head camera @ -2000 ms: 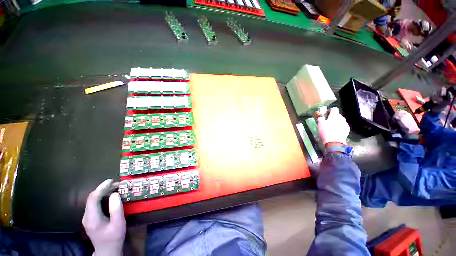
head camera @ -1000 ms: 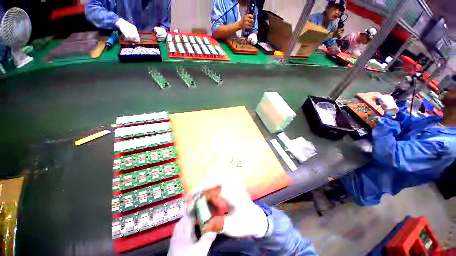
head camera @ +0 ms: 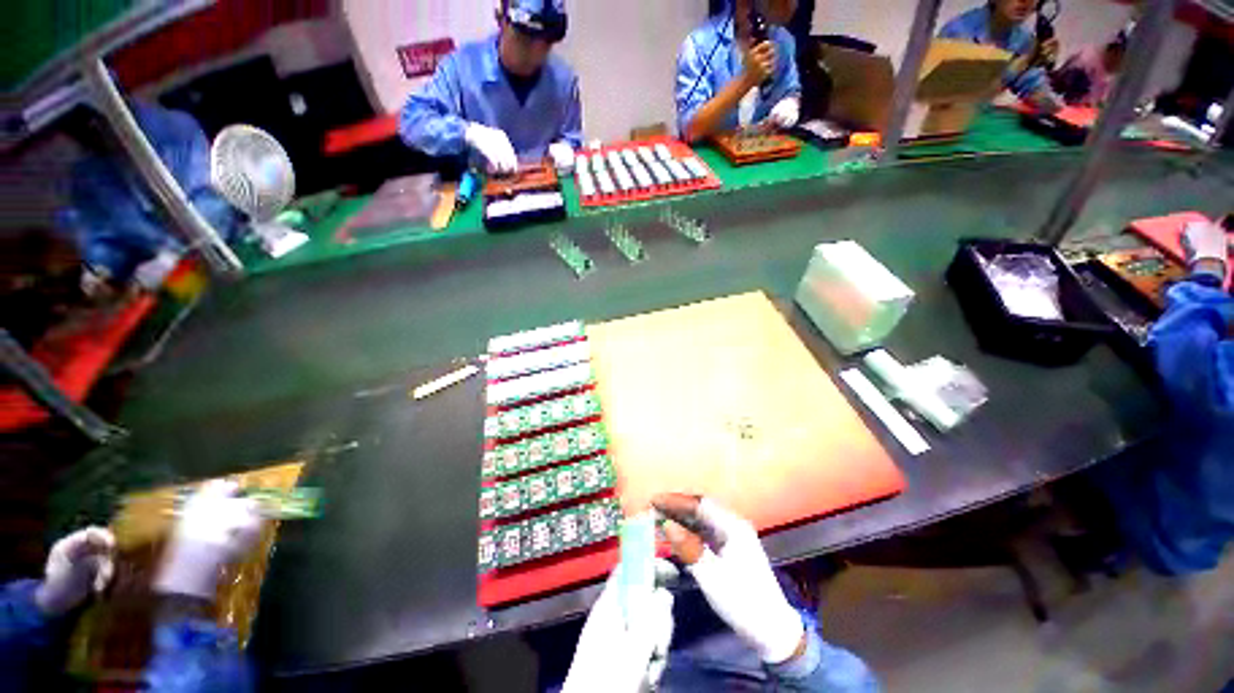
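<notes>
My left hand (head camera: 625, 636), in a white glove, holds a pale green strip stack (head camera: 635, 562) upright at the mat's front edge. My right hand (head camera: 731, 569), gloved with bare fingertips, is at the stack's right side, fingers bent; whether it grips a strip cannot be told. On the left of the red-orange mat (head camera: 758, 406) lie several boards in a column. The far ones are covered with white strips (head camera: 537, 363); the nearer green boards (head camera: 551, 532) show their silvery parts.
A pad block (head camera: 854, 295), a loose strip (head camera: 885, 410), a clear plastic bag (head camera: 950, 391) and a black bin (head camera: 1024, 301) stand right. A neighbour's gloved hands and amber tray (head camera: 278, 481) are left. Three small boards (head camera: 625, 244) lie beyond the mat. People sit opposite.
The view has swung left, bringing the left neighbour in. My right hand has come back from beside the pad block to my left hand, and the strip stack is now held upright.
</notes>
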